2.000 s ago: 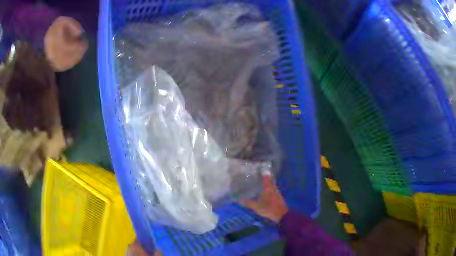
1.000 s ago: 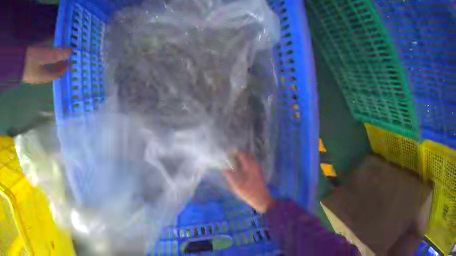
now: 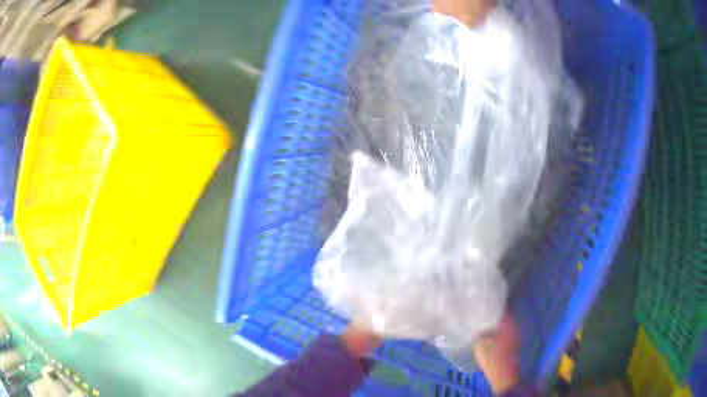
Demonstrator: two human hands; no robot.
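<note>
A deep blue slotted crate (image 3: 291,170) stands in front of me. A crumpled, shiny clear plastic bag (image 3: 434,233) lies inside it, over a dim grey-brown mass. My left hand (image 3: 360,340) grips the bag's lower edge near the crate's near wall; its fingers are partly hidden by the film. My right hand (image 3: 498,353) grips the bag's lower right corner, slightly blurred. Another person's hand (image 3: 465,9) is at the bag's far end, cut off by the top edge.
A yellow crate (image 3: 147,170) stands on the green floor to the left. Green slotted crates (image 3: 674,209) rise at the right, with yellow below them (image 3: 651,368). Brown cardboard (image 3: 54,23) lies at the top left. Yellow-black tape shows near the lower right.
The view has shifted left, so the crate appears further right. The film is drawn lengthwise over the contents. My left hand has come into view on it. The other person's hand has left the crate's left rim.
</note>
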